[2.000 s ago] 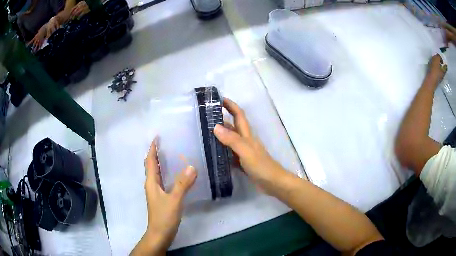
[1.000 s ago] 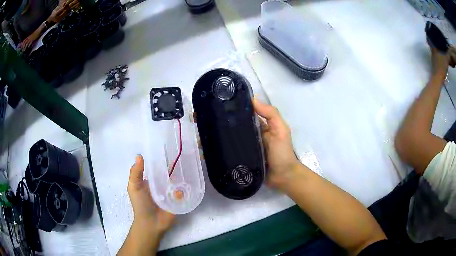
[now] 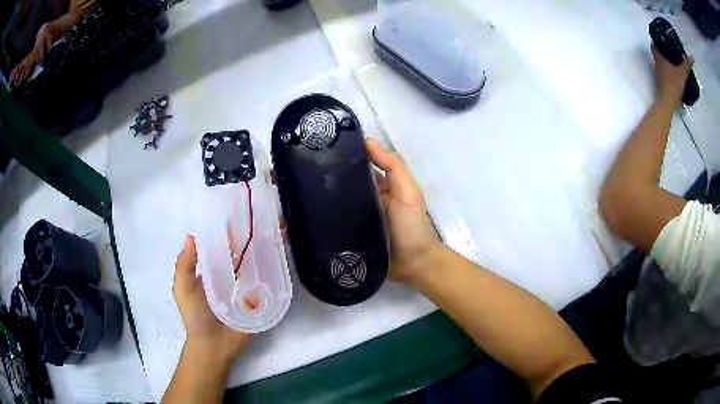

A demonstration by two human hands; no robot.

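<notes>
My left hand (image 3: 207, 316) holds the translucent oval tank (image 3: 266, 260) from its left and underside, its recessed side facing me. A black square fan (image 3: 227, 157) sits at the tank's far end, with a thin red lead (image 3: 250, 229) running toward the near end. My right hand (image 3: 406, 217) holds the black oval base (image 3: 331, 209) by its right edge. The base faces me with a round slotted vent at each end. Tank and base are side by side, close together; some fingers are hidden behind them.
A translucent-topped unit (image 3: 430, 55) stands at the back right. Small dark parts (image 3: 150, 118) lie at the upper left. Black housings (image 3: 63, 316) stand at the left beyond a green frame (image 3: 59, 162). Another person's arm (image 3: 643, 158), right, holds a dark object (image 3: 673, 55).
The tank and base were turned from edge-on to face me. Since then both hands and parts have shifted slightly left in view. The other person's hand has moved with the dark object.
</notes>
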